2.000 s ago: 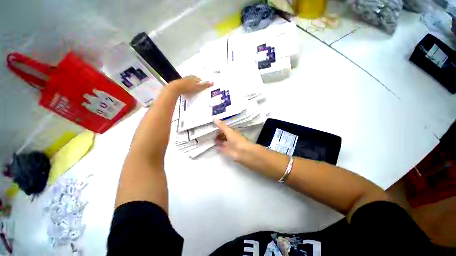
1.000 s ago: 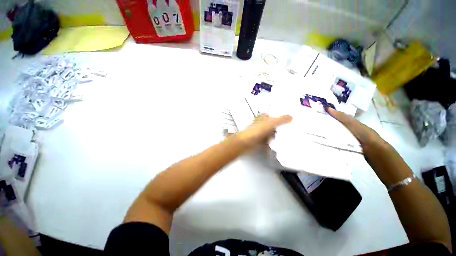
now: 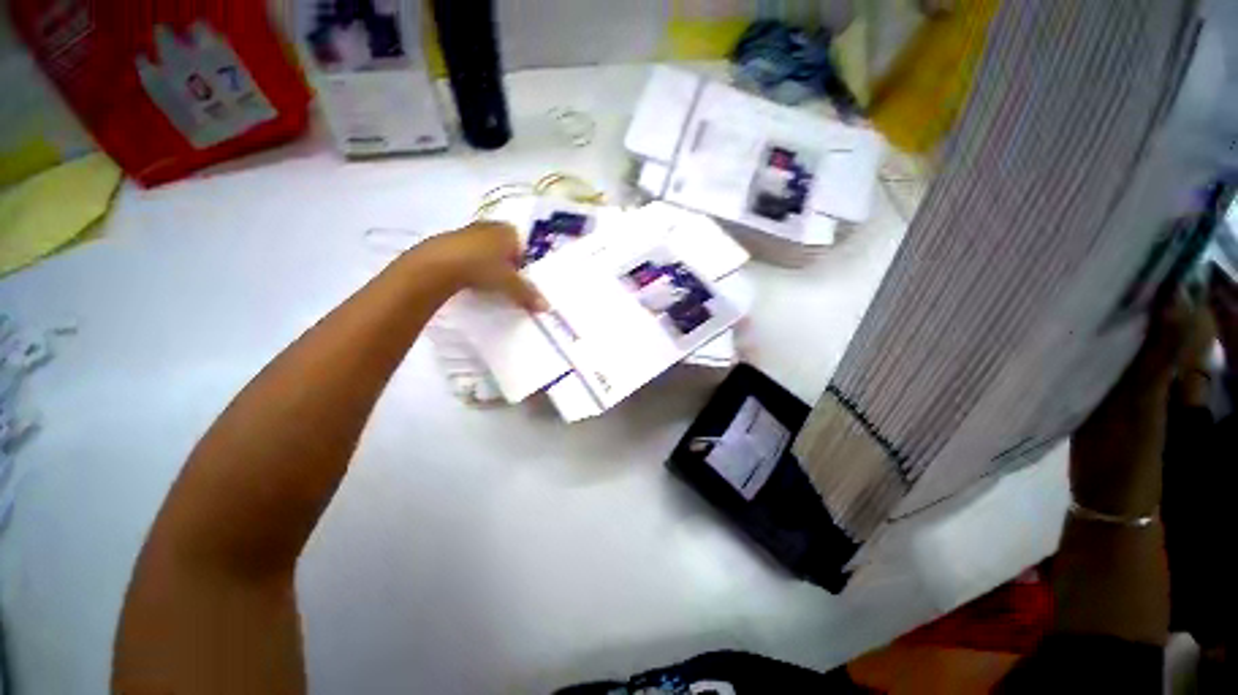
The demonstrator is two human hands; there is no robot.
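My left hand (image 3: 492, 261) is at the left edge of the small pile of flat printed sleeves (image 3: 597, 333), its fingertips closed on the edge of a sleeve. A large, thick stack of flat sleeves (image 3: 971, 272) rises tilted at the right, its many thin edges facing me. My right hand (image 3: 1178, 337) is at the far side of this stack, holding it; its fingers are partly hidden and dark. A black tray (image 3: 740, 448) with a white label lies on the table between the two, its right end partly behind the large stack.
More flat sleeves (image 3: 760, 170) lie at the back. Rubber bands (image 3: 550, 190) lie behind the small pile. A red bag (image 3: 177, 82), white box (image 3: 369, 82) and black cylinder (image 3: 471, 75) stand by the wall. Small white pieces (image 3: 21, 367) lie at the left edge.
My right hand has moved from the small pile to the far right, where the large stack has come into view. My left hand stays at the small pile. The camera view has turned.
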